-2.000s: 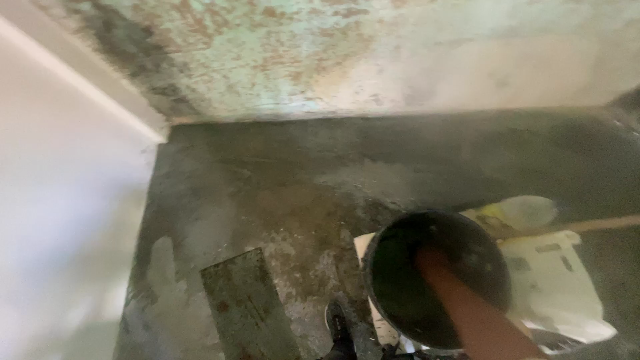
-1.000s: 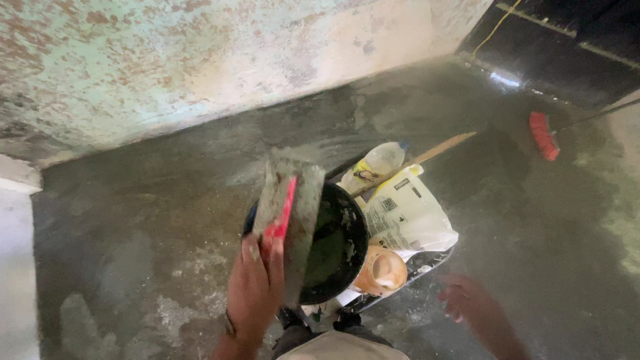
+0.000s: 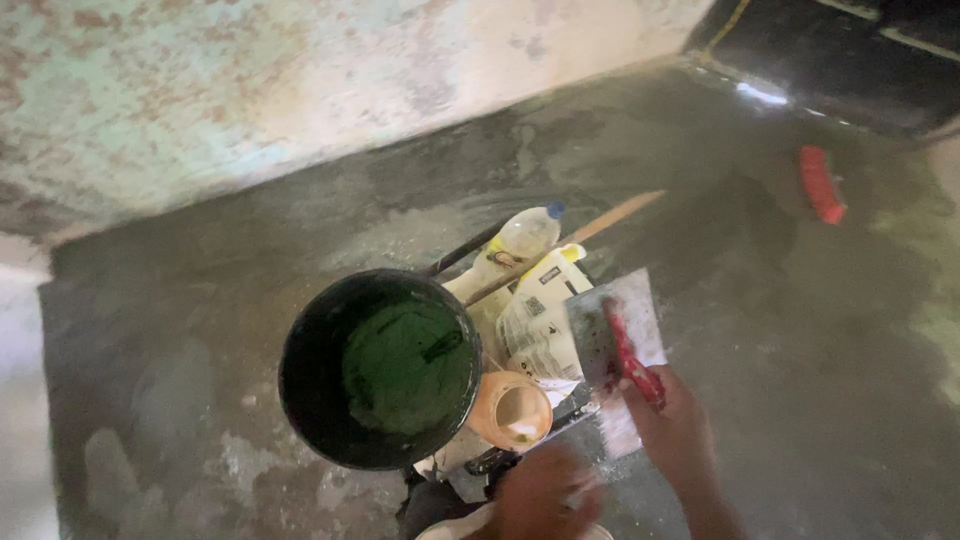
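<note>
My right hand [image 3: 671, 424] grips the red handle of a flat rectangular metal trowel [image 3: 634, 300], whose blade is smeared with pale material. My left hand [image 3: 551, 487] is blurred at the bottom, its fingers partly apart and no object visible in it. Left of the trowel stands a black bucket [image 3: 300, 375] with a dark green-looking mass inside and a small dark thing on top. Beside the bucket are an orange open-mouthed container [image 3: 491, 409], a white and yellow printed bag [image 3: 540, 330] and a clear plastic bottle [image 3: 529, 232] with a blue cap.
A wooden stick [image 3: 619, 214] slants past the bottle and bag. Farther right, a red broom head [image 3: 820, 185] lies on the grey floor [image 3: 742, 322]. A stained, patchy wall [image 3: 337, 82] runs along the back, and a dark door-like panel [image 3: 840, 60] is at upper right.
The trowel was in my left hand one second ago; now my right hand has it, to the right of the bucket. My left hand has moved to the bottom centre. The view has shifted.
</note>
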